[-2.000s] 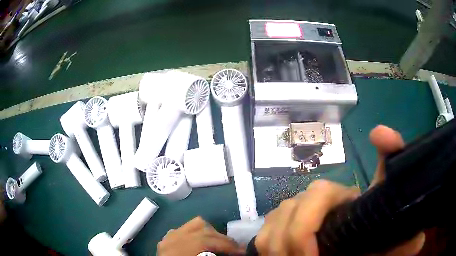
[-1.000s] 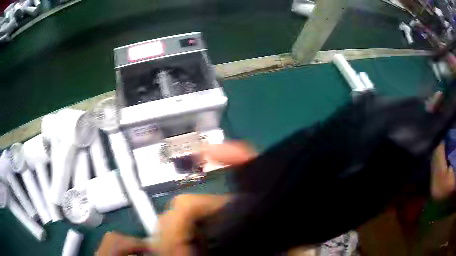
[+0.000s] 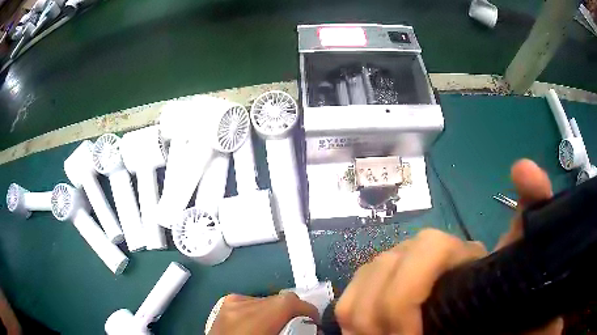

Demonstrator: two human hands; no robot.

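My right hand [image 3: 406,281] grips the black electric screwdriver [image 3: 510,268], which lies slanted across the lower right, its tip low beside my left hand. My left hand [image 3: 262,315] is at the bottom edge, closed on a white fan [image 3: 302,326] that is partly cut off by the frame. The screwdriver's tip end meets that fan; the exact contact is hidden by my fingers. Another white handheld fan [image 3: 288,196] stretches down from its slotted head to a white piece just above my left hand.
The screw feeder [image 3: 373,121] stands ahead, with spilled screws [image 3: 360,252] before it. Many white fans [image 3: 190,144] lie to the left. Tweezers [image 3: 505,200] and two fans [image 3: 568,141] lie right. The conveyor [image 3: 216,42] runs behind, with a post [image 3: 543,46].
One second ago the view was turned right and blurred, with the screwdriver near the feeder's front. Now the screwdriver is back low beside my left hand.
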